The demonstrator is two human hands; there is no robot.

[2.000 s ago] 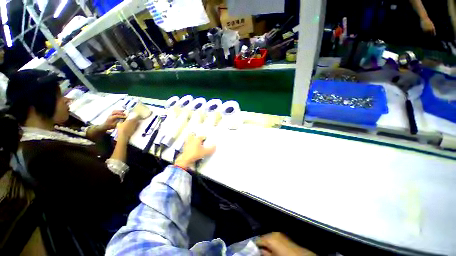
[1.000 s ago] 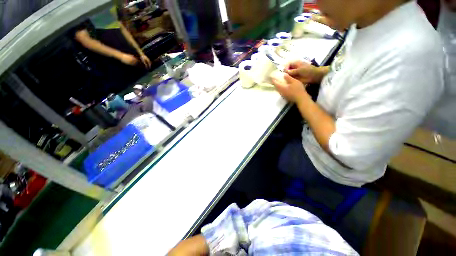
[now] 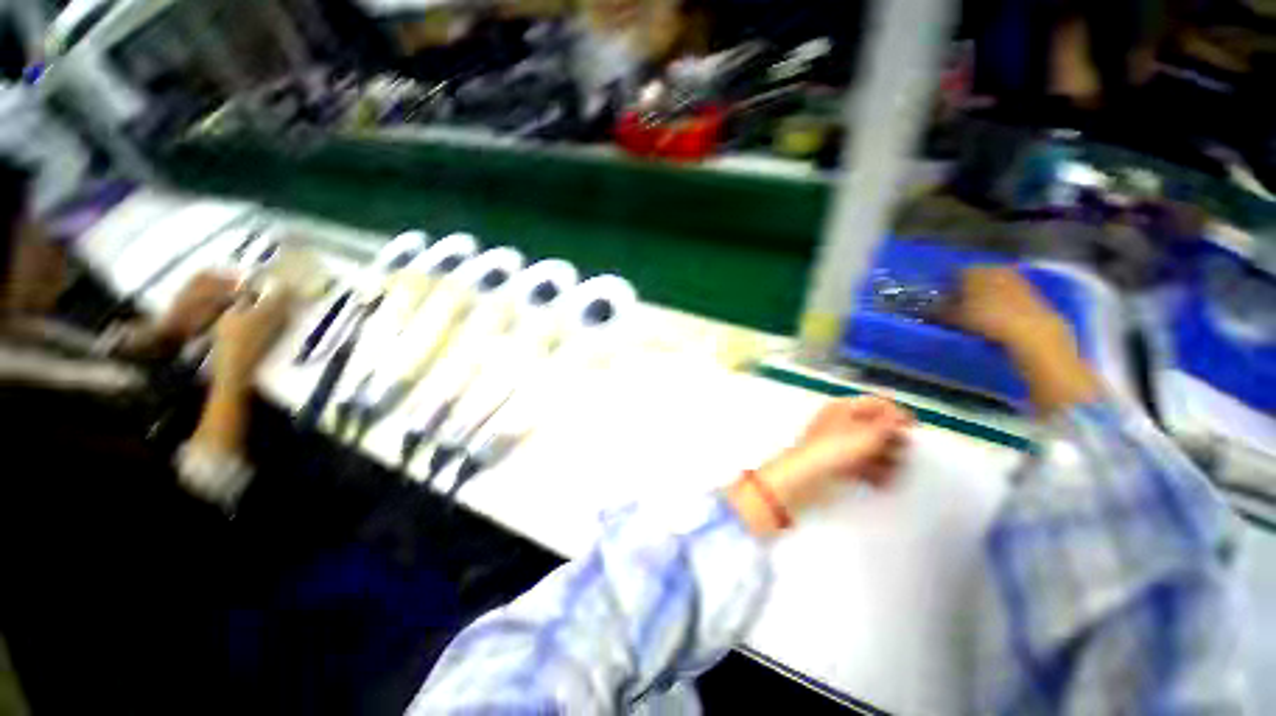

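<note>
The picture is blurred by motion. My right hand is over the right part of the blue parts bin, its fingertips at the silvery bits; whether it holds any cannot be told. My left hand is above the white bench in front of the bin, fingers curled; blur hides whether anything is in it. Several cream-white hair dryers lie side by side in a row to the left of my left hand, barrels toward the back, handles toward the front edge.
A person's hands work at the far left of the bench. A metal upright stands left of the bin. A red bin is on the back shelf. A second blue bin is at right.
The view has swung back from the worker on the right to the dryers and parts bin. Both my hands now show fully; my right hand has come to the parts bin.
</note>
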